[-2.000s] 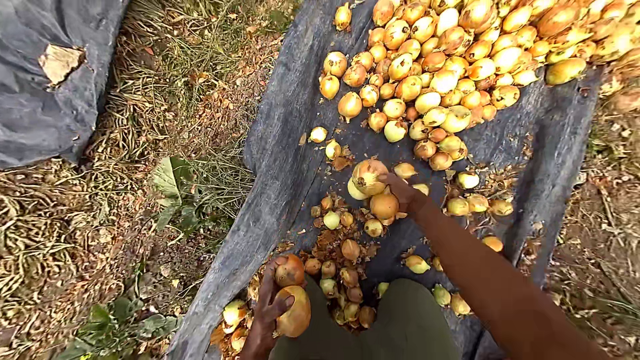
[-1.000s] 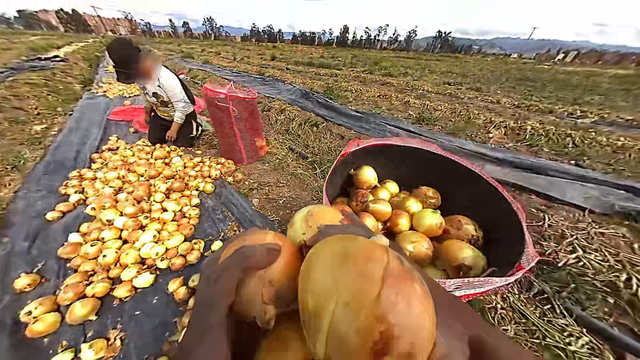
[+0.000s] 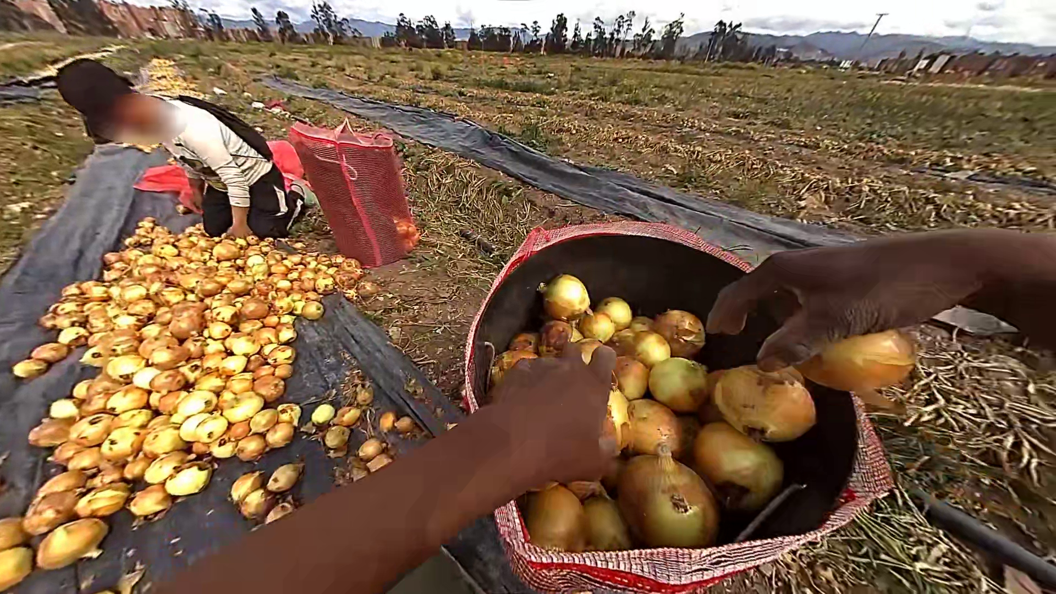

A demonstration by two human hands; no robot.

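Note:
A round dark container (image 3: pixel 825 462) with red-and-white mesh over its rim holds many yellow onions (image 3: pixel 668 499). My left hand (image 3: pixel 557 412) reaches inside from the left; its fingers are curled at an onion (image 3: pixel 617 421), largely hidden by the hand, so its hold cannot be told. Over the right side of the rim is my right hand (image 3: pixel 841 297), fingers bent and pointing left. An onion (image 3: pixel 862 361) lies under its palm, and a larger onion (image 3: pixel 765 403) shows just below its fingertips.
A heap of onions (image 3: pixel 190 355) lies on a dark ground sheet (image 3: pixel 330 330) at left. Beyond it a person (image 3: pixel 227 157) kneels with a hand at the heap, beside an upright red mesh sack (image 3: pixel 355 194). A dark pipe (image 3: pixel 982 536) runs along the dry ground at lower right.
My hands, one second ago close together around several large onions, are now apart over the container. Two seconds ago they held onions above the sheet. The view has swung up and right.

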